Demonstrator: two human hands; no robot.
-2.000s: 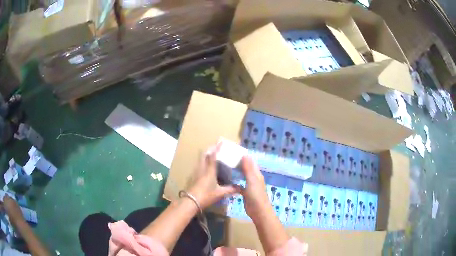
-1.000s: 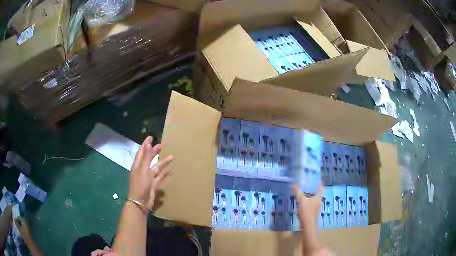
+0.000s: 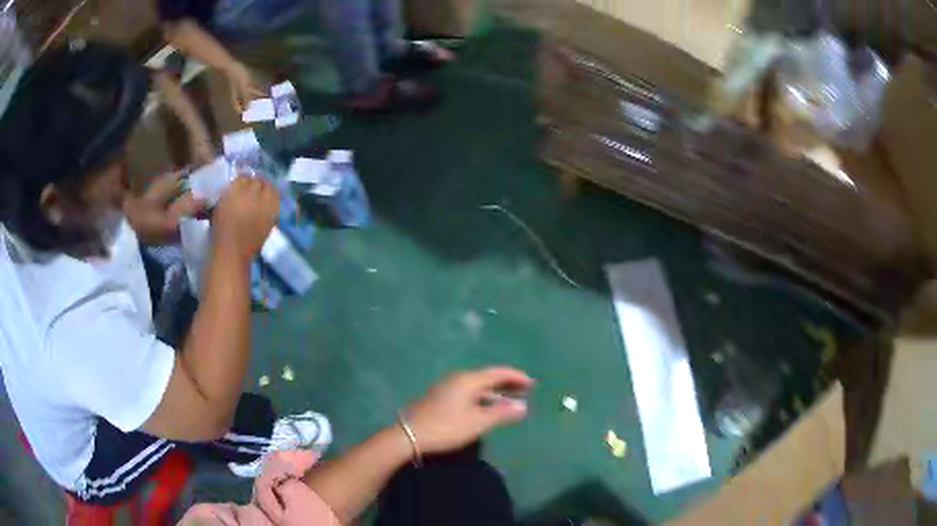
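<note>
My left hand (image 3: 467, 411), with a bracelet and pink sleeve, reaches over the green floor at lower centre. It is somewhat blurred, fingers curved and apart from the thumb, with no box in it. My right hand is out of the picture. Blue retail boxes with raised white flaps, one of them standing apart (image 3: 349, 195), are grouped on the floor at upper left. A co-worker's hand (image 3: 247, 214) is at this group. A brown carton flap (image 3: 786, 462) shows at lower right; the carton's inside is mostly cut off.
A co-worker in a white shirt (image 3: 82, 360) sits close at left; another person's hand (image 3: 241, 87) holds a box behind. A long white strip (image 3: 661, 375) lies on the floor. A film-wrapped load (image 3: 699, 164) stands at upper right. Thin string (image 3: 534, 241) and yellowish bits are on the floor.
The view has swung left, so the cartons have moved towards the right edge and co-workers show more. My right hand and the box it held are out of view.
</note>
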